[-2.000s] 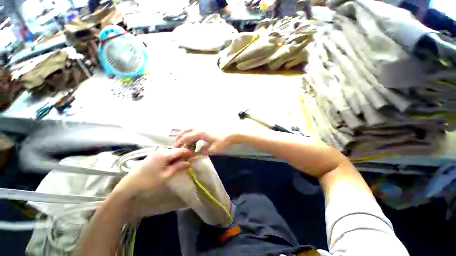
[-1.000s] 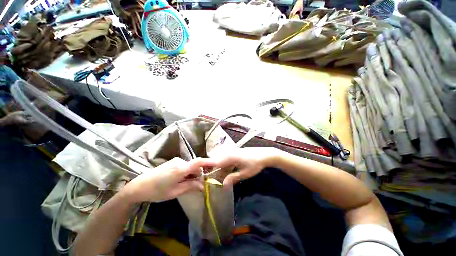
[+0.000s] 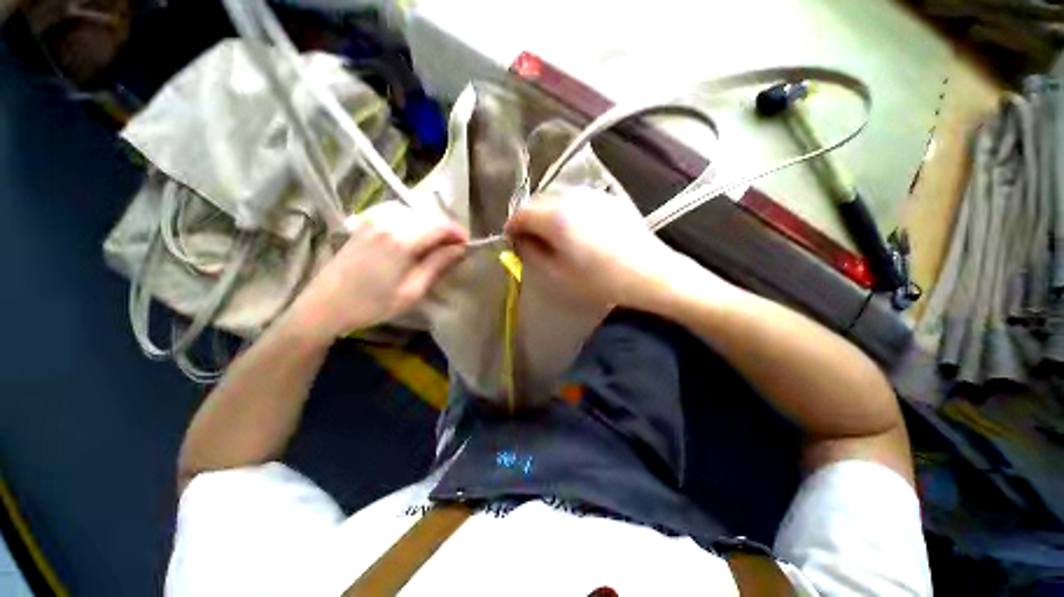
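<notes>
A beige handbag (image 3: pixel 478 332) rests upright on my aproned lap, its mouth open away from me. Yellow binding (image 3: pixel 510 303) runs down its near side seam, with a small yellow tip at the top edge. My left hand (image 3: pixel 403 262) pinches the top edge left of the seam. My right hand (image 3: pixel 572 245) pinches it just right of the seam. One pale strap (image 3: pixel 315 105) rises to the upper left, slightly blurred; another strap (image 3: pixel 758 82) loops over the bench at right. My fingertips hide part of the rim.
A pile of beige bags with straps (image 3: pixel 222 187) lies at left. A hammer (image 3: pixel 831 175) and small snips (image 3: pixel 898 262) lie on the red-edged workbench (image 3: pixel 688 233). Stacked grey-beige parts (image 3: pixel 1003 245) hang at the far right. A dark apron (image 3: pixel 583 455) covers my lap.
The view has tilted down and turned. My hands, close together at the seam top before, are now apart on either side of it, and the bag mouth shows spread open.
</notes>
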